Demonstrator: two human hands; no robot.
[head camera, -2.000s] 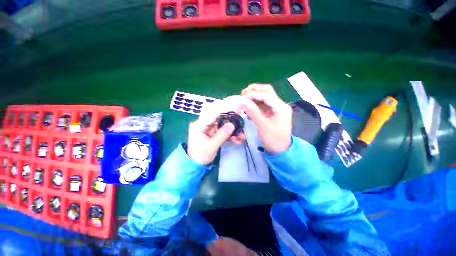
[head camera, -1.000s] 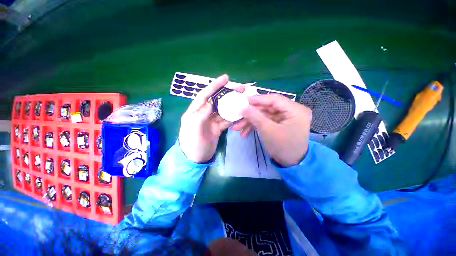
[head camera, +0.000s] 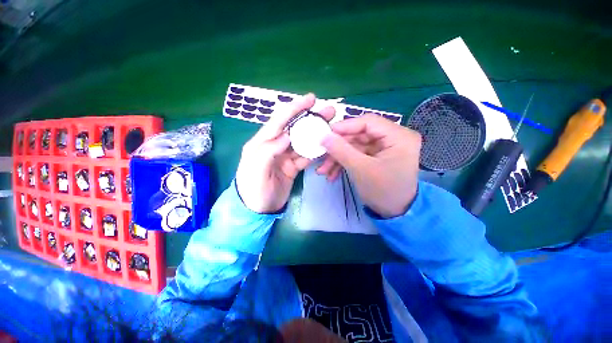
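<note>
A round unit (head camera: 310, 136) with a pale white face and a thin dark edge is held between my hands above the work sheet. My left hand (head camera: 270, 161) holds it from the left side, fingers around its rim. My right hand (head camera: 379, 161) has thumb and fingertips at the unit's right edge. Thin dark tweezers (head camera: 351, 198) stick out below my right hand, over the white paper work sheet (head camera: 325, 209). An adhesive sheet (head camera: 251, 104) with black half-moon stickers lies behind my hands, partly covered by them.
At left are a red parts tray (head camera: 158, 254) of round units and a blue bin (head camera: 144, 194) of white rings with a clear plastic bag (head camera: 178, 141). At right are a dark screw dish (head camera: 448, 131), white strip (head camera: 470, 70), blue stick (head camera: 517, 116), black tool (head camera: 495, 175) and yellow-orange screwdriver (head camera: 572, 139).
Two seconds ago the unit showed its dark side; now its white face shows. My right hand has moved onto its edge. The view has shifted, and the far red tray is out of view.
</note>
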